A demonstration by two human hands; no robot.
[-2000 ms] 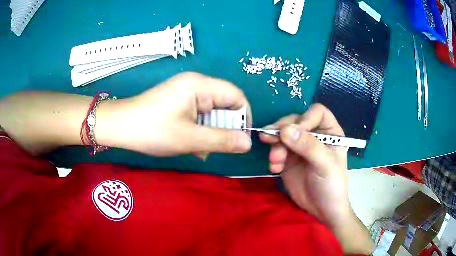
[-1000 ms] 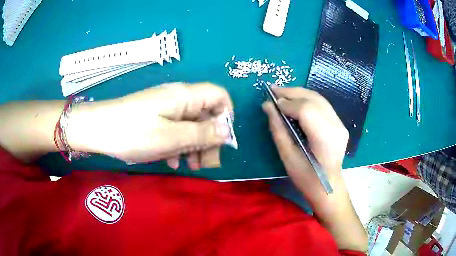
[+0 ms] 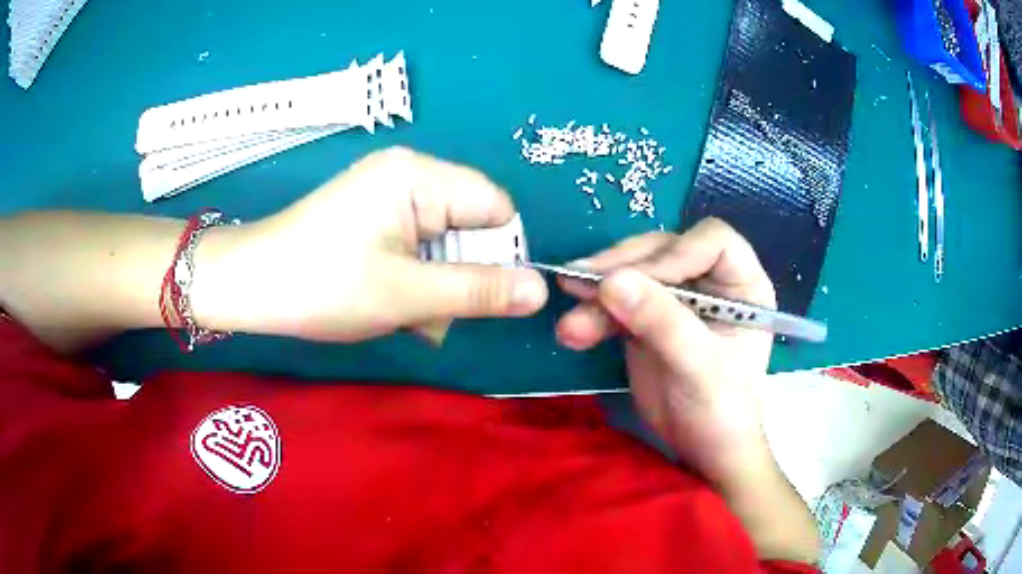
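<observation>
My left hand [image 3: 381, 252] holds a white watch strap [image 3: 482, 244], its flared end showing between thumb and fingers and pointing right. The rest of the strap is hidden in the hand. My right hand [image 3: 684, 325] holds silver tweezers [image 3: 728, 311] with holes along the handle. The tweezers' tip is at the strap's end, near my left thumb tip. Whether the tip holds a piece is too small to tell. A loose pile of tiny whitish pieces [image 3: 572, 142] lies on the green mat beyond the hands.
Fanned white straps [image 3: 258, 107] lie at left. A black ribbed sheet [image 3: 773, 146] is at right, with spare tweezers [image 3: 928, 179] beyond it. A blue bin [image 3: 936, 45] and a red bin [image 3: 992, 110] are upper right. Another strap [image 3: 629, 34] is at the back. Cartons [image 3: 930, 465] are on the floor.
One second ago the tweezers were at the loose pile. My right hand has brought them back to the strap, whose end has turned into view in my left hand.
</observation>
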